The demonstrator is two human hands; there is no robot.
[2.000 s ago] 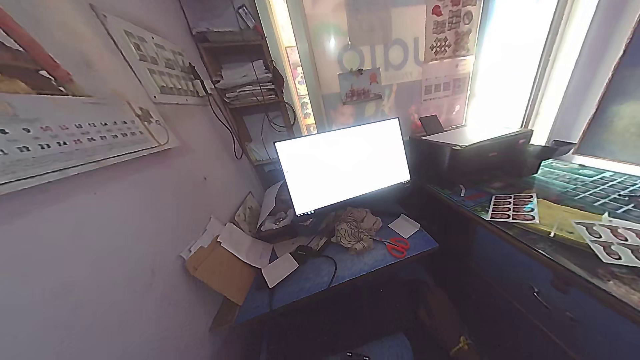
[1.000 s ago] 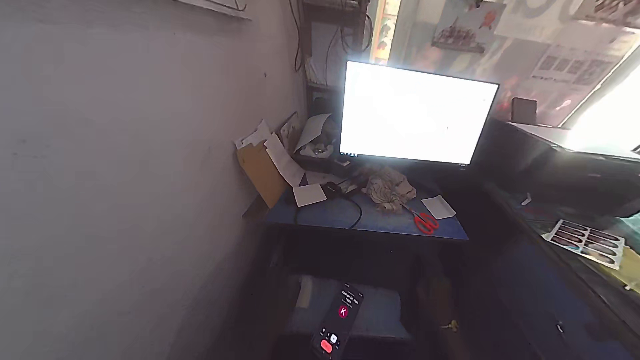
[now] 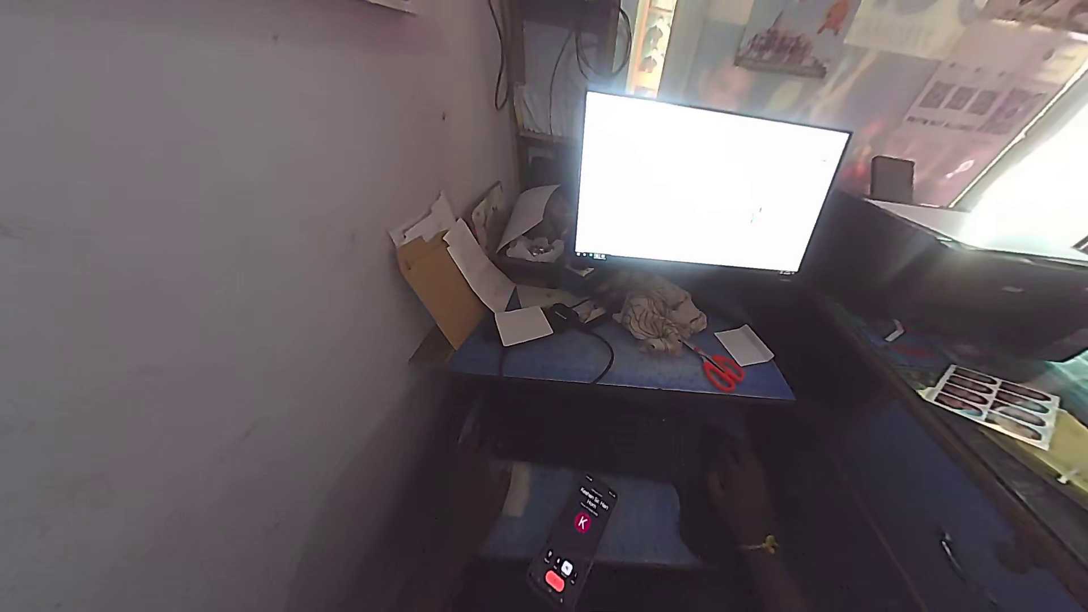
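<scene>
Dim shadow covers both hands at the lower pull-out shelf under the desk. My left hand point(image 3: 484, 480) is at its left side, near a dark keyboard area; its fingers are hard to make out. Toward the right, my right hand point(image 3: 738, 480) lies low on the dark surface, with a yellow band on the wrist; whether it holds a mouse cannot be seen. Between the forearms a lit smartphone point(image 3: 574, 540) rests on the blue shelf point(image 3: 637, 518). Above stands a monitor point(image 3: 710, 183) with a bright white screen.
On the blue desktop point(image 3: 552, 365) are red-handled scissors point(image 3: 722, 372), a crumpled cloth point(image 3: 659, 314), a white card point(image 3: 523, 325), a paper slip point(image 3: 745, 345) and a black cable. A brown envelope point(image 3: 442, 285) leans at the left wall. A printer point(image 3: 960, 272) and photo sheet point(image 3: 994, 404) occupy the right counter.
The view has turned downward and to the right since two seconds ago, bringing the phone into sight. Any motion of the hands is too dark to tell.
</scene>
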